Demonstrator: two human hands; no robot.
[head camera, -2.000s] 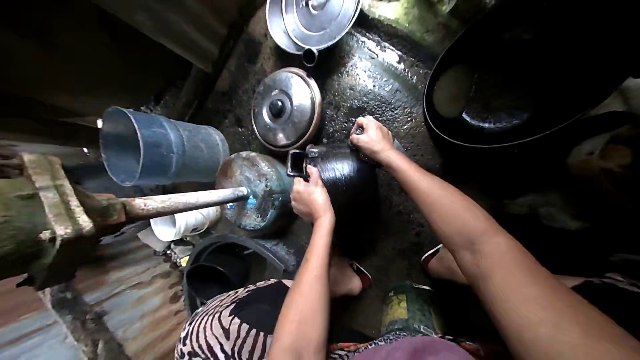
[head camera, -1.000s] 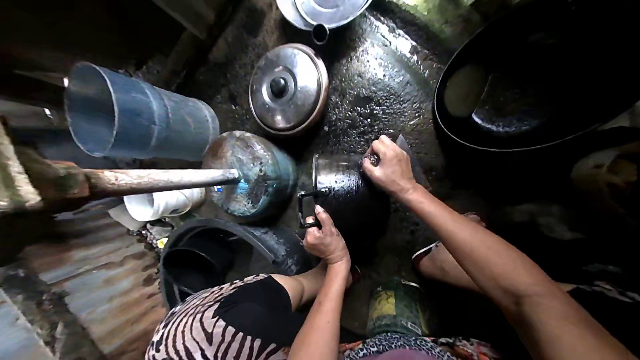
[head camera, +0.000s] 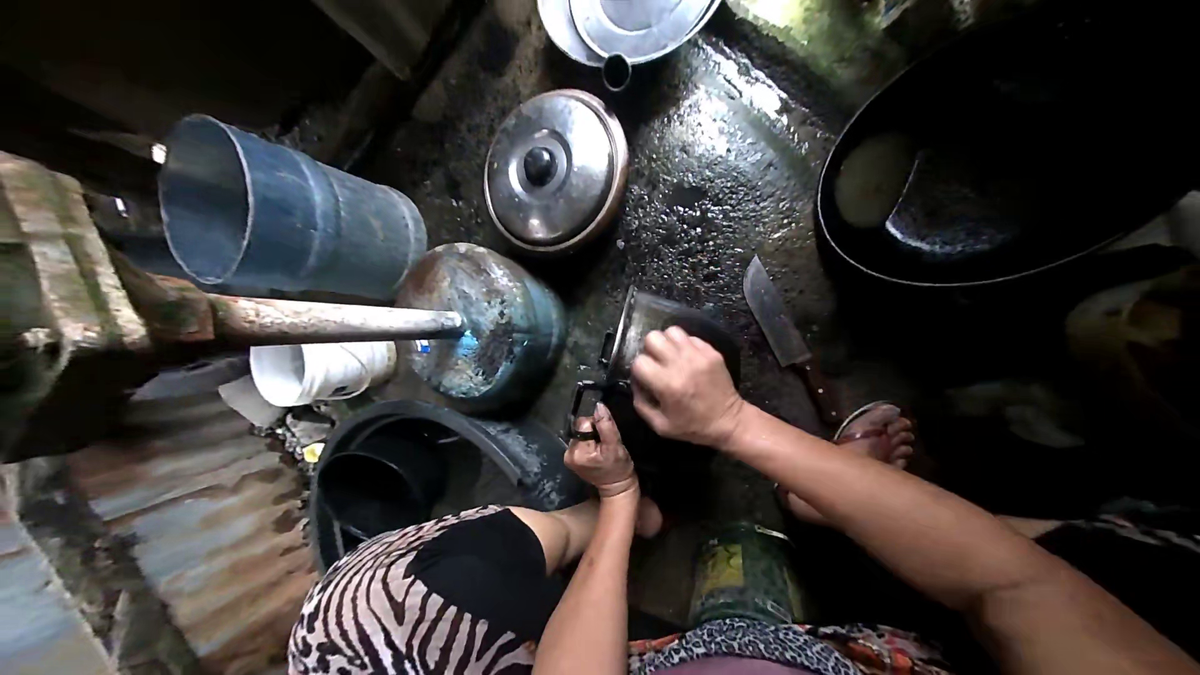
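A dark metal pot (head camera: 640, 328), blackened on its side, lies tipped on the wet floor between my feet. My left hand (head camera: 602, 452) grips the black loop handle (head camera: 582, 403) at its rim. Against the pot's side presses my right hand (head camera: 684, 386), its fingers curled; whatever lies under them is hidden. Right of the pot a broad-bladed knife (head camera: 774, 309) with a riveted wooden handle rests on the floor. A round metal lid (head camera: 557, 169) with a black knob sits beyond the pot, on a vessel mostly hidden beneath it.
A rusty blue-green metal tank (head camera: 497, 328) stands left under a pipe (head camera: 347, 321). Beside it are a blue barrel (head camera: 309, 211), a white bucket (head camera: 328, 367) and a black tub (head camera: 422, 412). A large dark basin (head camera: 947, 281) holding water is at right; a green container (head camera: 745, 572) stands near my legs.
My right hand has moved left over the pot's side. The knife on the floor now shows fully; one second ago my right arm partly covered it. My left hand stays on the handle.
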